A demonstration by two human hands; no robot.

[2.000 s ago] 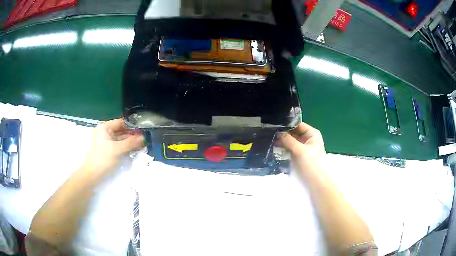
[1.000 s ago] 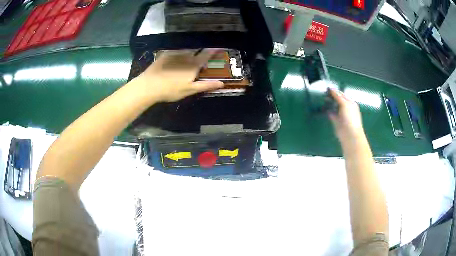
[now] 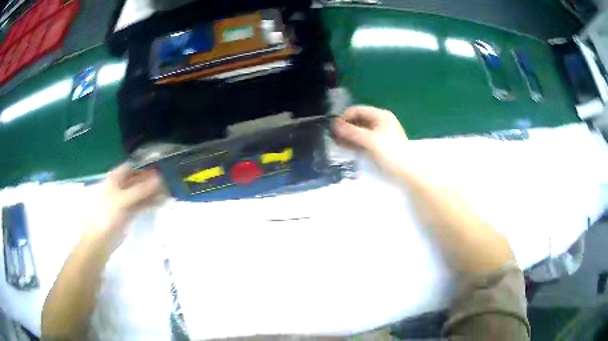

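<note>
The black bench press machine stands in front of me, tilted in view, with yellow arrows and a round red button on its dark blue front. A phone frame with a blue patch lies in the orange-brown press fixture on the machine top. My left hand is at the machine's lower left side, slightly blurred, fingers curled against it. My right hand is at the right side, fingertips on the edge. The start buttons under the fingers are hidden. No separate part shows in either hand.
Behind runs the green conveyor belt, with a phone frame left of the machine and two frames at the right. Another frame lies on the white bench at far left. A red tray is at upper left.
My left hand has moved from the fixture to the machine's left side. My right hand has let go of the dark frame and moved to the right side. A frame now shows on the belt at left.
</note>
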